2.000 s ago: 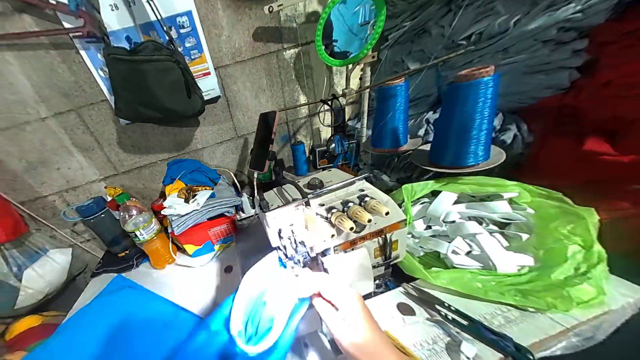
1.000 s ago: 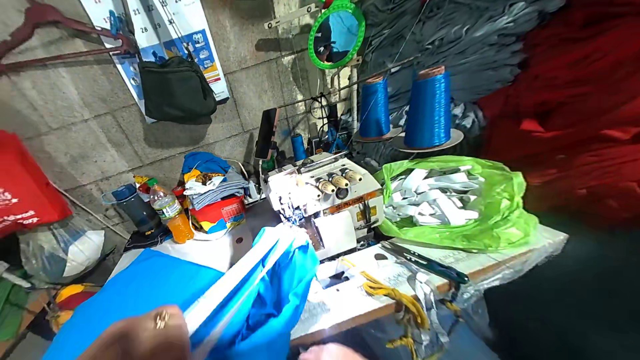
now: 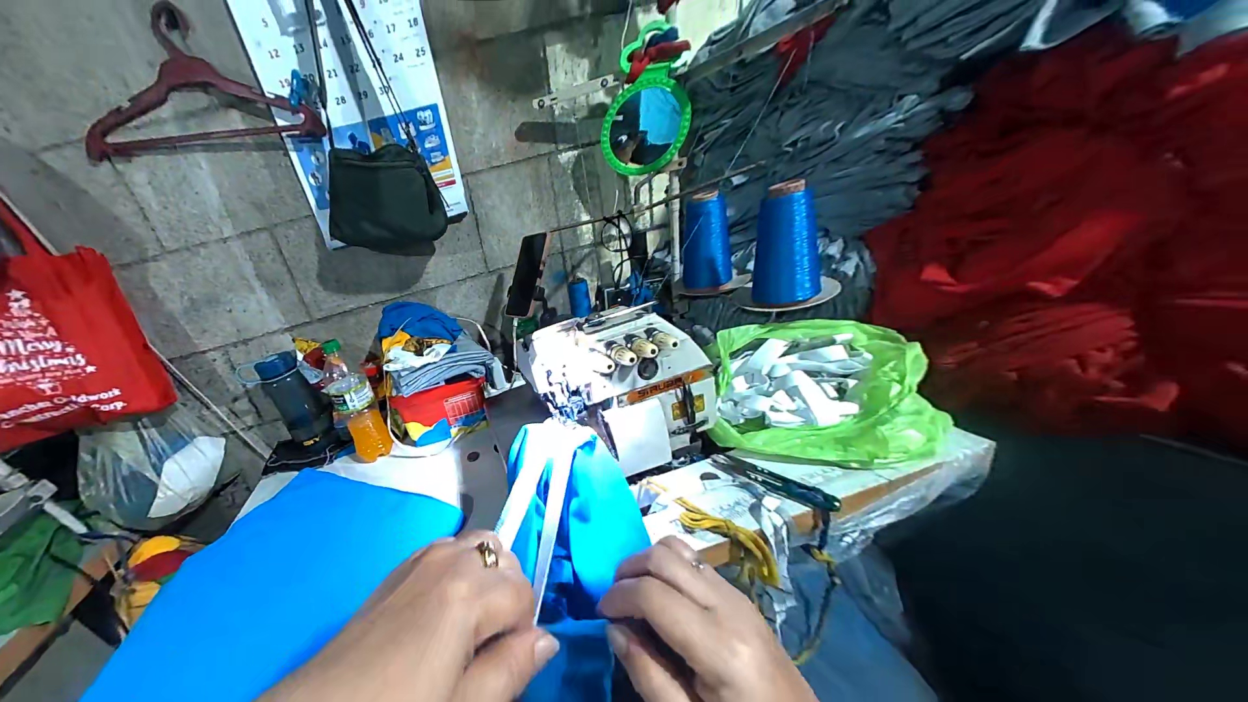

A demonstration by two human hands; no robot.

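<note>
A white overlock sewing machine [image 3: 624,380] stands on the table, its lamp lighting the needle area. Blue fabric [image 3: 600,497] with a white strip [image 3: 552,517] along its opening runs from the presser foot down toward me. My left hand [image 3: 468,604], wearing a gold ring, grips the white strip and the fabric edge. To its right, my right hand [image 3: 687,614] pinches the blue fabric between thumb and fingers. Another flat blue fabric piece [image 3: 283,565] lies left of my left hand. Two blue thread cones [image 3: 788,244] stand behind the machine.
A green plastic bag [image 3: 877,390] of white strips sits right of the machine, with dark-handled scissors [image 3: 780,483] before it. Yellow ties [image 3: 731,536] hang off the table edge. An orange drink bottle [image 3: 361,409], a dark bottle [image 3: 292,395] and a cloth-filled red container [image 3: 439,405] stand at left.
Two seconds ago one hand was close to the machine's needle area; both hands are now nearer me on the fabric. The blue fabric and white strip now stretch toward me.
</note>
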